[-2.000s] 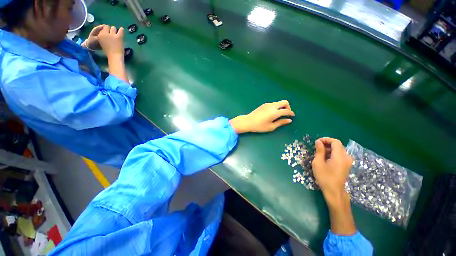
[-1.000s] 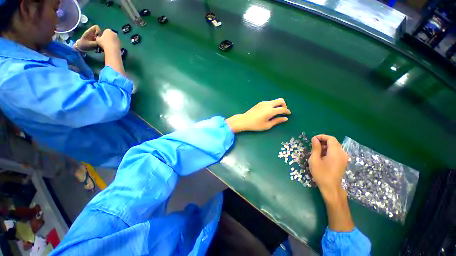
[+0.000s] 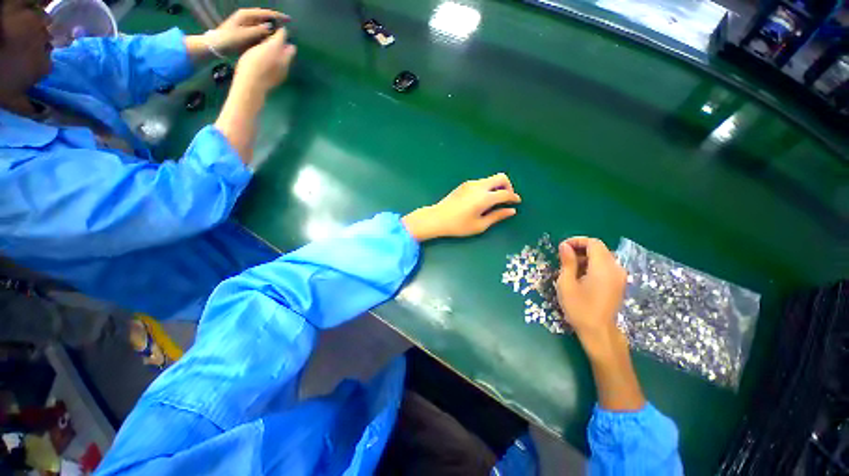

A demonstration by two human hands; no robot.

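Note:
A loose pile of small silvery metal pieces (image 3: 529, 276) lies on the green bench. My right hand (image 3: 593, 284) is over the pile's right edge, thumb and fingertips curled together; whether a piece is between them cannot be told. A clear plastic bag (image 3: 689, 316) full of the same pieces lies flat just right of that hand. My left hand (image 3: 465, 206) rests on the bench left of and beyond the pile, palm down, fingers apart, with nothing seen in it.
The green bench (image 3: 559, 121) has a black housing (image 3: 405, 81) and a dark part with a pale end (image 3: 378, 33) at its far side. Stacked black trays (image 3: 791, 381) stand at the right. A person in a blue smock (image 3: 102, 177) works at the left.
The person at the left has reached both hands forward and right over the bench. The whole view has shifted slightly; my hands hold nearly the same places by the pile.

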